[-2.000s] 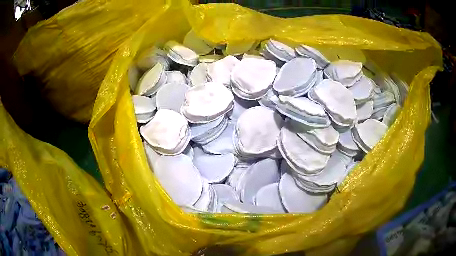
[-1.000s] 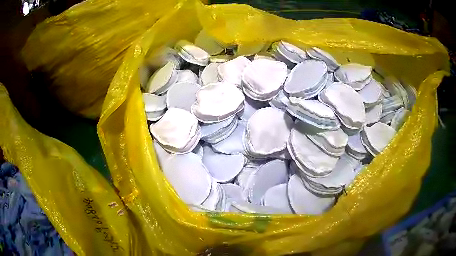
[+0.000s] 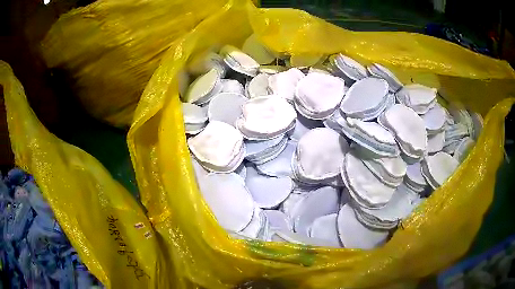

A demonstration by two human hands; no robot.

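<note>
Many flat white to pale grey-blue sewn round shells (image 3: 321,154) lie in loose stacks inside a wide open yellow woven sack (image 3: 161,169). Some stacks lean on each other at the right side of the sack. The near rim of the sack hides the lower edge of the heap. Neither of my hands shows in the picture, so nothing is seen held.
A second yellow sack (image 3: 101,56) stands behind left. A yellow flap with dark handwriting (image 3: 84,209) hangs at the left, beside a pale blue plush heap (image 3: 34,231). A blue crate rim (image 3: 480,261) shows at the lower right. Green floor (image 3: 104,152) shows between the sacks.
The whole scene has shifted to the right in the picture, and more of the blue heap shows at the left. The stacks of shells keep their arrangement.
</note>
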